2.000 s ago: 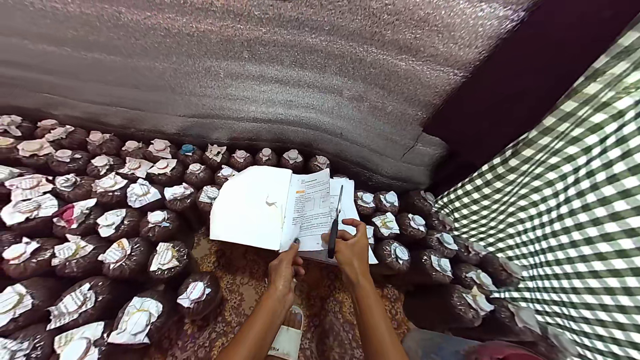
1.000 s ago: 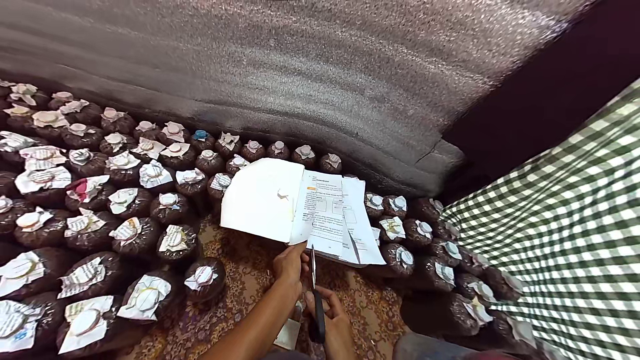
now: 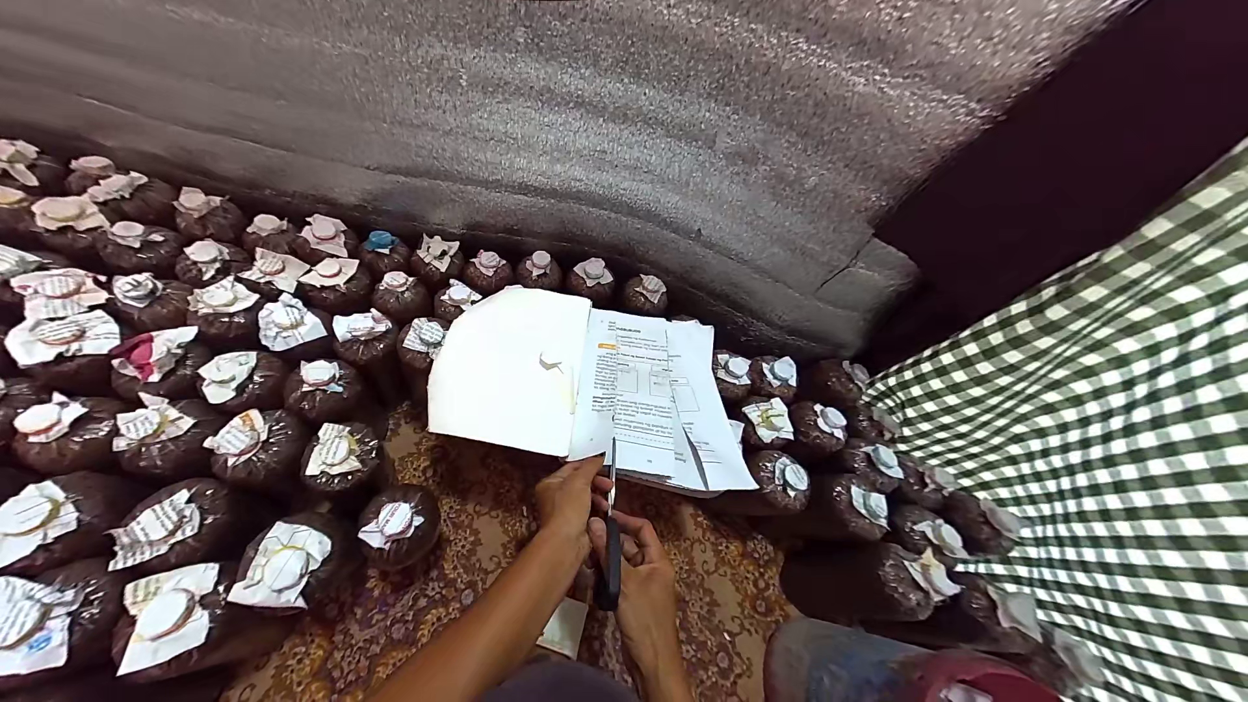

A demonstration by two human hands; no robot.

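An open book or stack of printed papers point(image 3: 639, 390) lies with its white cover point(image 3: 502, 375) turned to the left. My left hand point(image 3: 567, 497) grips the lower edge of the pages near the fold. Black-handled scissors point(image 3: 608, 565) are in my right hand point(image 3: 639, 570), pointing up, with the blades at the lower edge of the printed sheets just right of my left fingers. Whether the blades are parted is too small to tell. A cut line seems to run up the page from the blade tips.
Many dark filled plastic bags with paper-covered necks point(image 3: 258, 448) stand in rows at the left, behind the book and at the right. A patterned floor covering point(image 3: 468, 546) lies below. Silvery sheeting point(image 3: 585, 146) hangs behind; a green-and-white checked cloth point(image 3: 1121, 390) hangs at right. A container point(image 3: 877, 663) stands at bottom right.
Two seconds ago the scissors lay across the right-hand pages, with my right hand there. Since then my right hand has brought them down to the lower edge of the sheets, beside my left hand.
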